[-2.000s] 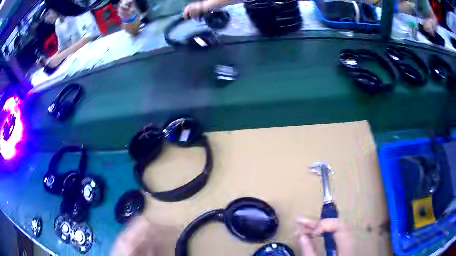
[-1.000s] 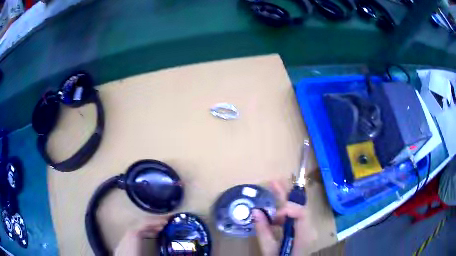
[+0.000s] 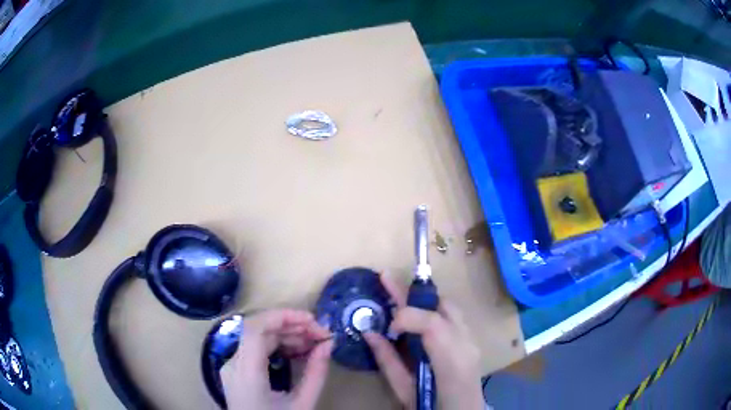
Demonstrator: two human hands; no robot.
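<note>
My right hand (image 3: 437, 344) holds the soldering iron (image 3: 422, 296), its bare silver shaft pointing up and away, and its fingertips touch the speaker driver plate (image 3: 341, 292), a black disc with a pale round centre. My left hand (image 3: 276, 356) pinches something thin at the plate's left edge, probably a lead wire, too fine to make out clearly. The open ear cup (image 3: 216, 348) lies under my left hand, partly hidden. The other ear cup (image 3: 192, 272), black and shiny inside, lies at the left on the headband (image 3: 107, 336).
Another headphone unit (image 3: 100, 212) lies on the cardboard's left (image 3: 240, 184). A solder wire coil (image 3: 312, 126) lies near the back. The blue tray (image 3: 473, 152) at right holds the yellow sponge (image 3: 568, 206) and grey soldering station (image 3: 641, 132). Solder blobs (image 3: 441, 242) lie beside it.
The view has shifted down and right. My right hand came from the board with the iron to the driver plate. My left hand moved from the open cup's side to the plate's left edge.
</note>
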